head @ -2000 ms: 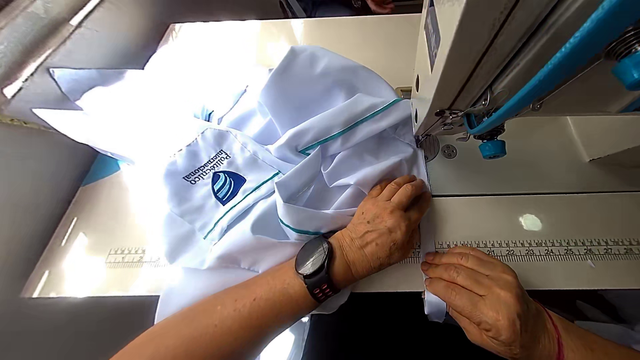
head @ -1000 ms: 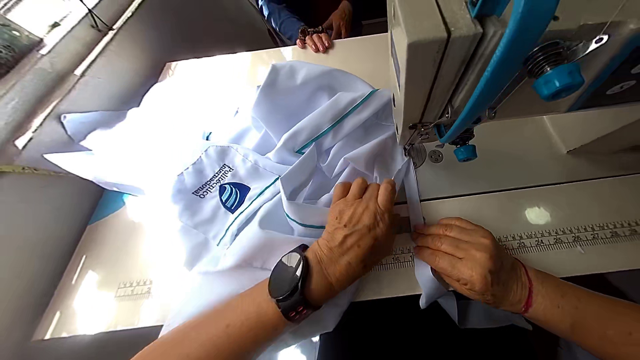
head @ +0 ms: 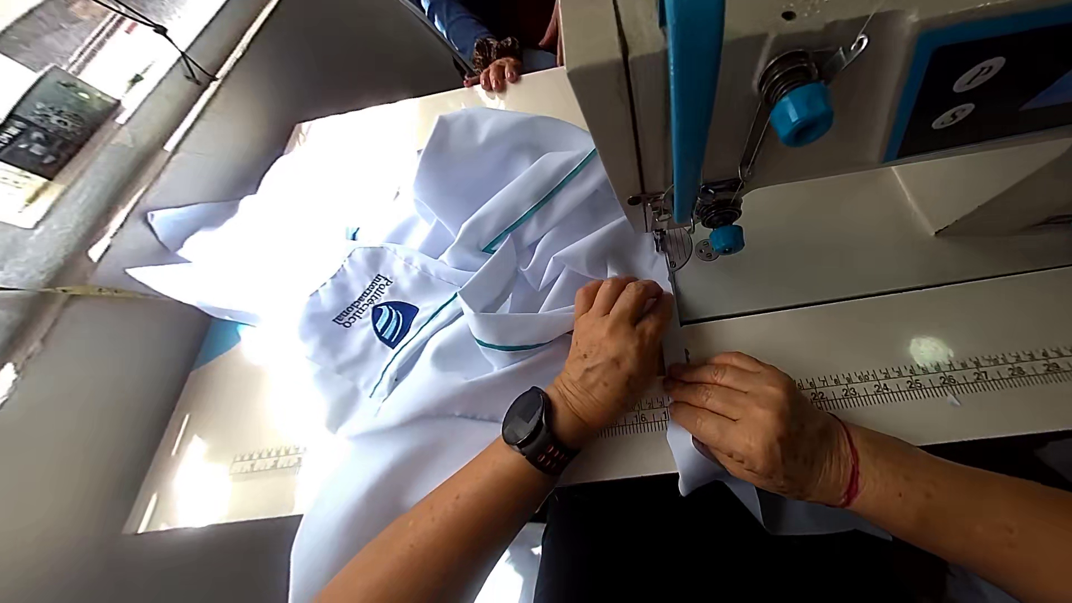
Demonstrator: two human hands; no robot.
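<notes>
A white garment (head: 402, 352) with teal piping and an embroidered emblem (head: 394, 324) is spread over the sewing machine table, its right edge at the presser foot (head: 662, 239). My left hand (head: 615, 347), its wrist in a black watch, presses on the fabric just below the foot with fingers curled; whether it pinches the cloth I cannot tell. Beside it, my right hand (head: 741, 419) holds the narrow fabric edge (head: 688, 465) at the table's front edge. The underside of the cloth and the fingertips of my left hand are hidden.
The sewing machine head (head: 620, 109), with blue tension knobs (head: 801, 115), stands over the fabric's right side. A printed ruler scale (head: 946, 377) runs along the table front. Another person's hand (head: 496, 74) rests on the far table edge. A wall and window ledge are at left.
The view has shifted closer to the machine. The other person's hand now rests on the table's far edge, unlike two seconds ago. My hands remain at the fabric edge.
</notes>
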